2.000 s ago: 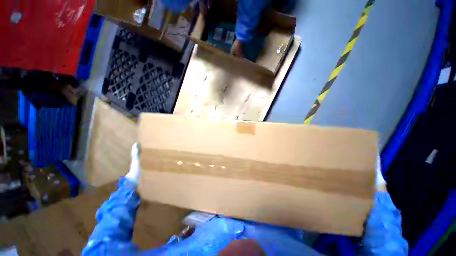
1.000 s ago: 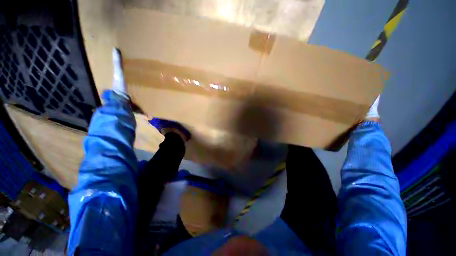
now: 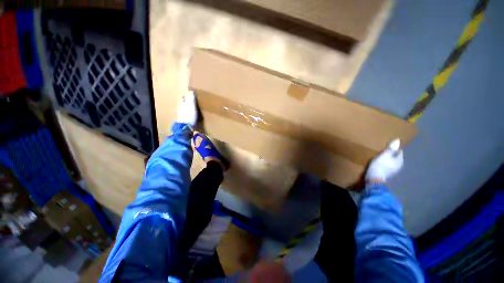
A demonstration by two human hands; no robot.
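A long brown carton (image 3: 265, 108) with a shiny tape strip along its middle lies across the centre, tilted down to the right. My left hand (image 3: 188, 109), in a white glove, is at its left end. My right hand (image 3: 386, 162), in a white glove, is at its right lower end. The carton is over or on a pale plywood board (image 3: 177, 33); whether it touches the board cannot be told. The fingers under the carton are hidden.
Another carton (image 3: 320, 16) lies on the board at the top. A black grid pallet (image 3: 99, 77) is at the left, with a second plywood board (image 3: 102, 160) below it. Yellow-black floor tape (image 3: 442, 77) runs at the right. My foot in a blue shoe (image 3: 203, 146) is beside the carton.
The carton, held between both my hands, has moved away over the plywood and looks smaller and more slanted. The other carton at the top has come into view since one second ago.
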